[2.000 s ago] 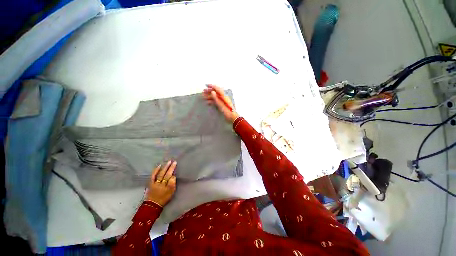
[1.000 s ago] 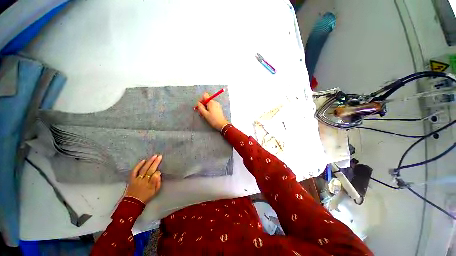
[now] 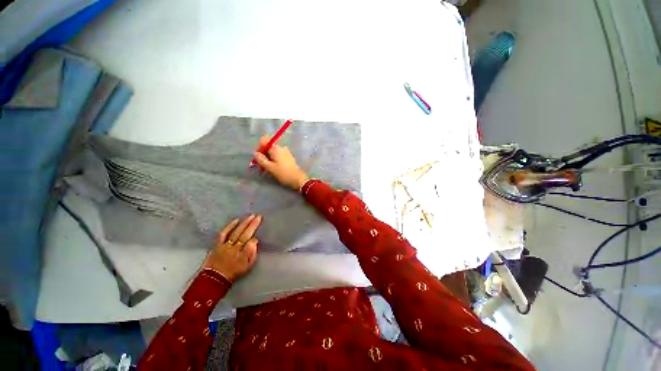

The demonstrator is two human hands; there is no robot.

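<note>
A stack of grey cloth panels [image 3: 210, 167] lies flat on the white padded table, its layers fanned at the narrow left end. My right hand [image 3: 279, 165] holds a red pencil [image 3: 278, 135], tip down on the panel left of its middle, the other end slanting up and right. My left hand [image 3: 235, 250] lies on the panel's near edge with nothing in it, fingers slightly apart, a ring on one finger.
A folded blue and grey bundle [image 3: 61, 167] lies at the left, a dark cloth strip [image 3: 101, 250] beside it. Thread snips [image 3: 417, 98] lie at the upper right. A brown-stained cloth [image 3: 420, 196] lies at the right. A steam iron [image 3: 533, 179] with cables stands beyond the table's right edge.
My right hand has moved left across the panel, and the pencil, first along the hand, now points down to the cloth. My left hand stays at the near edge. The view has shifted.
</note>
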